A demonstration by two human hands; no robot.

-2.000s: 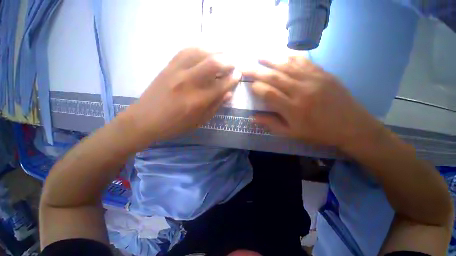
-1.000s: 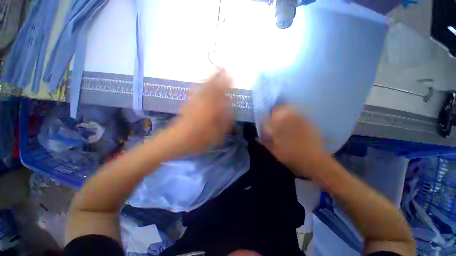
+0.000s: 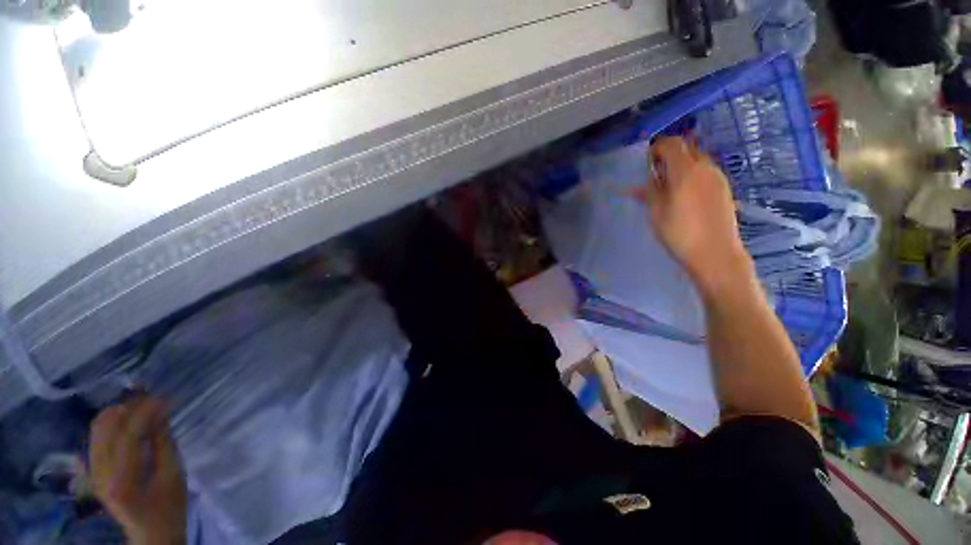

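Finished pieces of light-blue cloth lie in my lap below the table edge. My left hand is blurred at the lower left, at the left side of this cloth; I cannot tell whether it grips it. Stacked light-blue cut panels hang or lie low right, beside the basket. My right hand is over their upper right edge with its fingers bent; whether it pinches a panel is unclear.
The white machine table with its grey ruler edge runs diagonally across the upper left. A blue mesh basket stands right, with blue strips over its side. A dark clamp-like part is at the table edge.
The view has swung right. My right hand has let go of the large panel and moved out to the stacked panels. My left hand has moved from the table edge to the lap cloth's left side.
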